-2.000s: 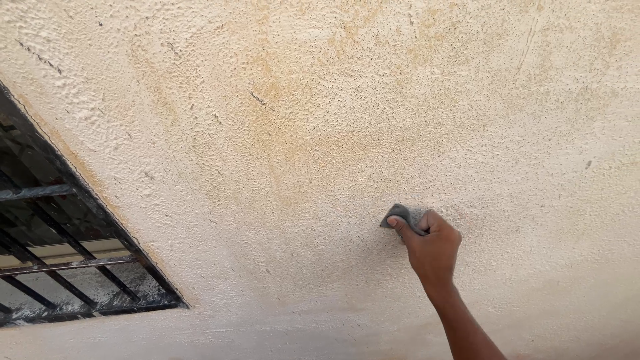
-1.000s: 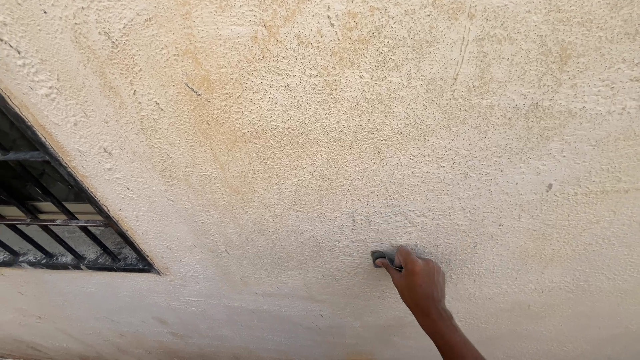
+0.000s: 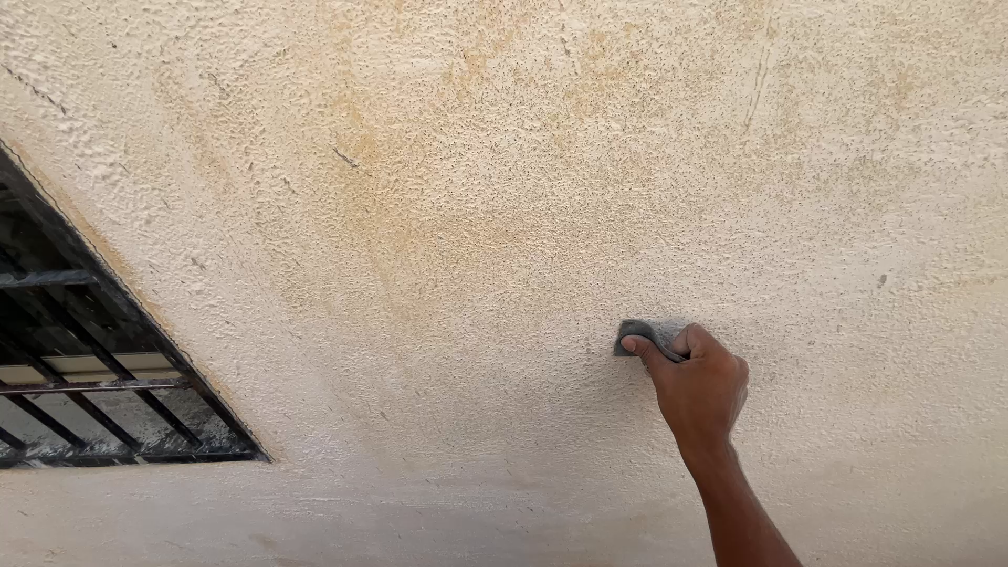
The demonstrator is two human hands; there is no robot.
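Observation:
My right hand [image 3: 701, 386] reaches up from the lower right and grips a folded piece of dark grey sandpaper [image 3: 631, 327], thumb on its near face. The sheet is held against a rough, cream-painted plaster wall [image 3: 488, 276], and it curves back into the fingers. Yellowish stains and small dark specks mark the wall above the hand. A soft shadow lies on the wall to the left of and below the hand. My left hand is outside the view.
At the left is a window opening with a black metal grille [image 3: 94, 384], its bars dusted with white. The grille's lower right corner meets the plaster. A thin dark scratch [image 3: 345, 157] runs across the wall at the upper left.
My right hand, with the sandpaper still in it, was lower on the wall one second ago and has moved back up. The view has shifted too.

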